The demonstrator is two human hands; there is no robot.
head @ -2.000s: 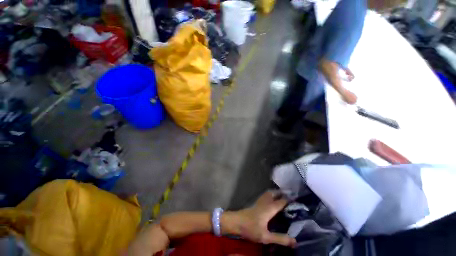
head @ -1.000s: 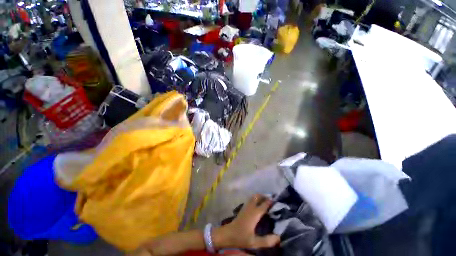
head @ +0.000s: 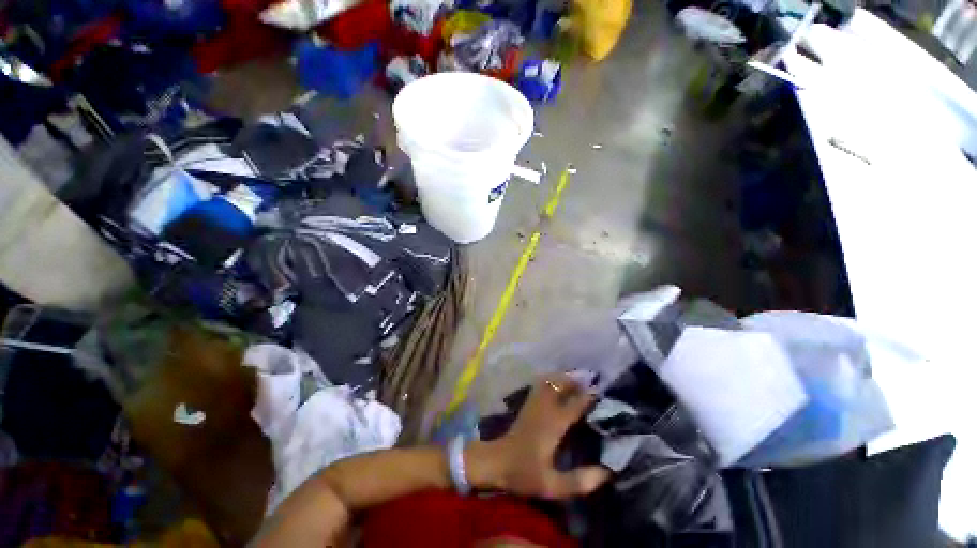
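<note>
An armful of layered black, grey and white cut-piece bundles (head: 664, 482) is at the lower right, in front of my body. A white sheet (head: 734, 394) and a pale translucent piece with a blue patch lie on its upper right side. My left hand (head: 541, 439), with a pale bracelet at the wrist, holds the bundle's left side, fingers and thumb spread around the black cloth. My right hand is not in view.
A white bucket (head: 463, 161) stands beside the yellow floor tape (head: 506, 305). Heaped dark cut bundles (head: 321, 257) and white cloth (head: 327, 428) lie left of the aisle. A long white table (head: 900, 236) runs along the right. A yellow sack (head: 600, 24) is farther off.
The view has moved forward along the aisle. The white bucket and dark heap are nearer; the large yellow sack, blue tub and person have left view. My left hand keeps its hold.
</note>
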